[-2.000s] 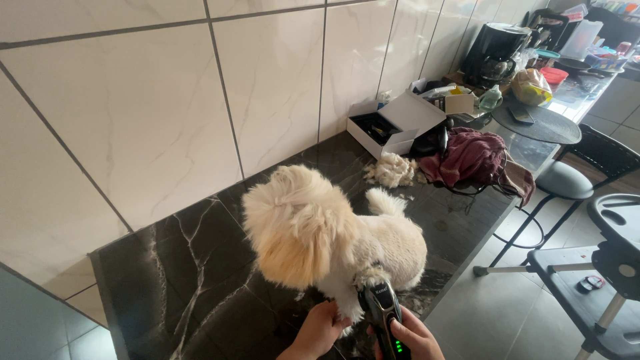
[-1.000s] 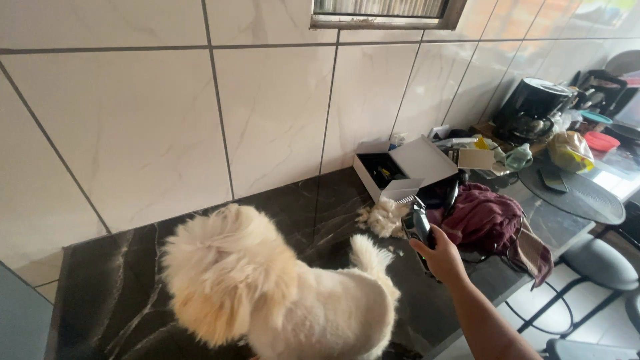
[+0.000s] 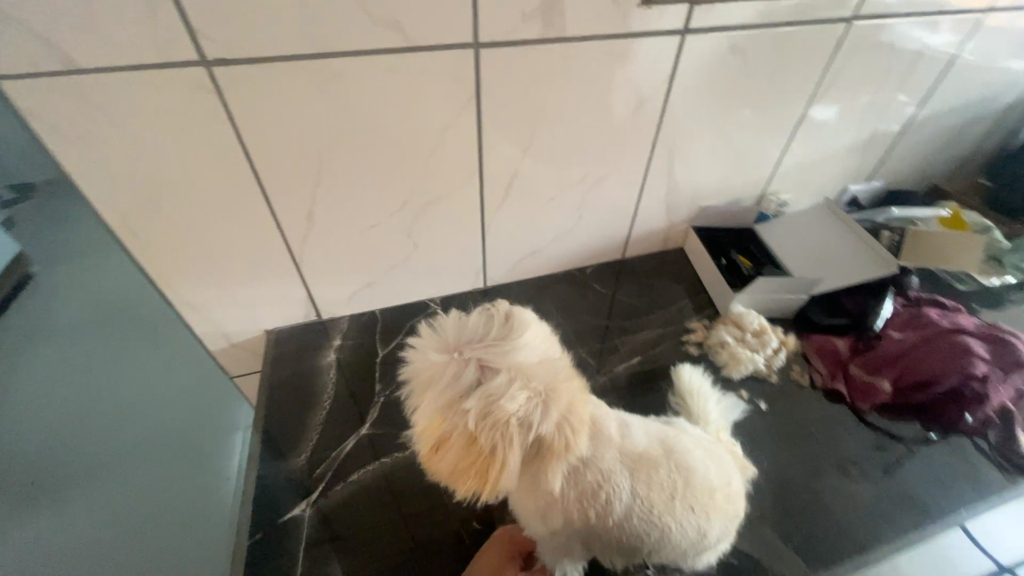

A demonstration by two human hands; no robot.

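A small cream dog (image 3: 632, 480) with a clipped body and a long-haired, fluffy head stands on a black marbled countertop (image 3: 344, 496). At the bottom edge, part of my left hand (image 3: 506, 552) touches or lies close against the dog's front leg; its fingertips are hidden, so its grip cannot be told. My right hand is out of view, and so is the hair clipper. A pile of cut fur (image 3: 748, 342) lies on the countertop behind the dog's tail.
An open white box (image 3: 832, 248) with dark contents stands near the tiled wall (image 3: 376, 176). Right of the fur pile lies a crumpled maroon cloth (image 3: 920, 360), with a black item beside it. Bags and packaging crowd the back right. A grey-blue surface (image 3: 120, 384) borders the left side.
My right hand, holding the clipper by the fur pile one second ago, has left the view. Part of my left hand shows again near the dog's front leg. The view has shifted left.
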